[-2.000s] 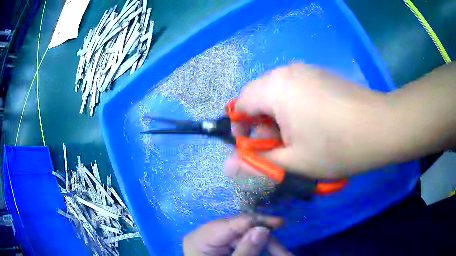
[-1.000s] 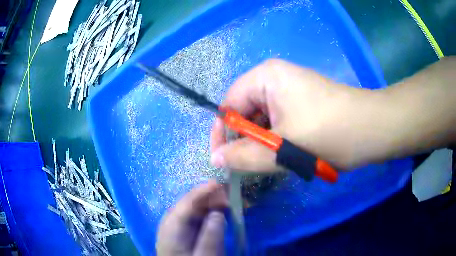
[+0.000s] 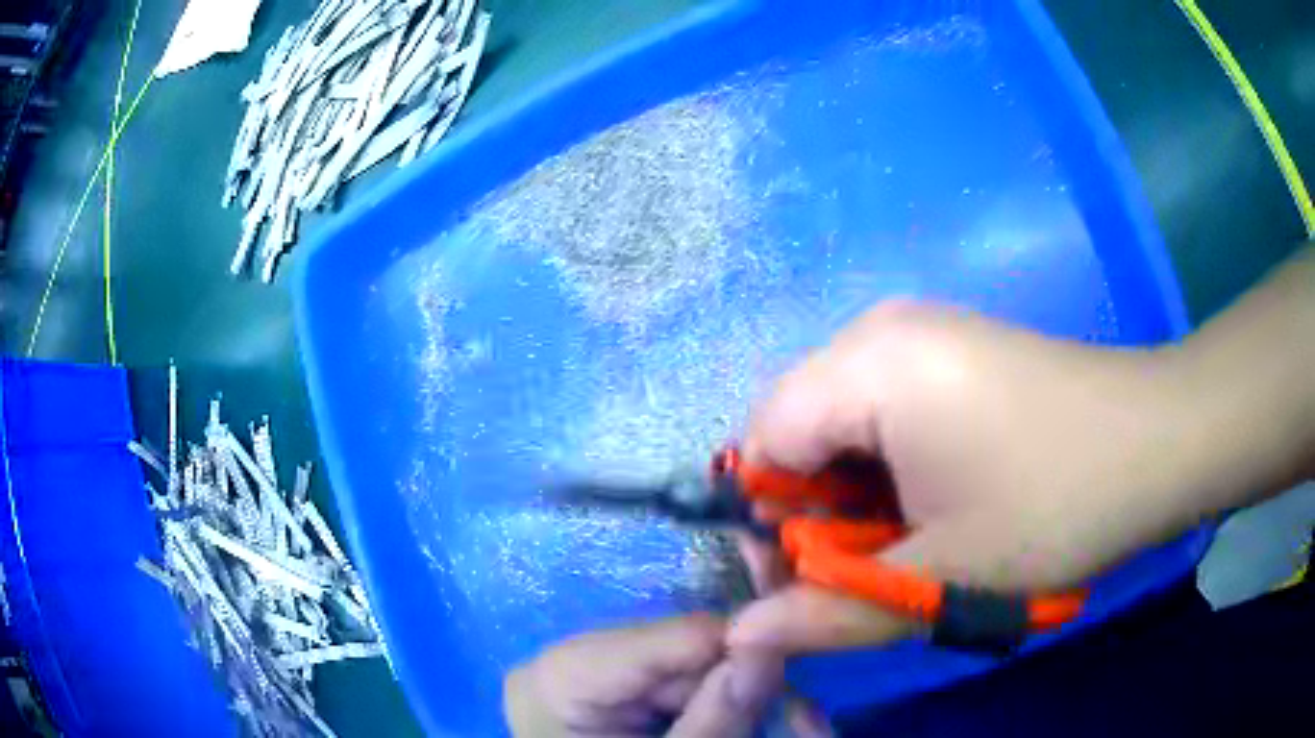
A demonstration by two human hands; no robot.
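Observation:
My right hand point(image 3: 923, 476) is shut on the orange-red scissors point(image 3: 865, 559) with black bands, over the blue tray point(image 3: 325, 433). The blurred dark blades point(image 3: 635, 498) point left. My left hand point(image 3: 649, 678) is at the bottom edge, partly cut off, its fingers pinched together and meeting my right fingertips. A small greyish piece of a strip point(image 3: 793, 715) shows blurred below its fingers; most of it is hidden. Fine silvery clippings point(image 3: 627, 216) lie heaped and scattered on the tray floor.
A heap of pale strips point(image 3: 361, 108) lies beyond the tray's upper left side. A looser heap of strips point(image 3: 260, 562) lies left of the tray, beside a darker blue bin point(image 3: 87, 548). White paper point(image 3: 209, 32) lies at upper left. Yellow lines mark the green bench.
Both hands have come together lower in the view. The scissors have swung from pointing up-left to pointing left. The long strip seen between the hands a second ago is now mostly hidden.

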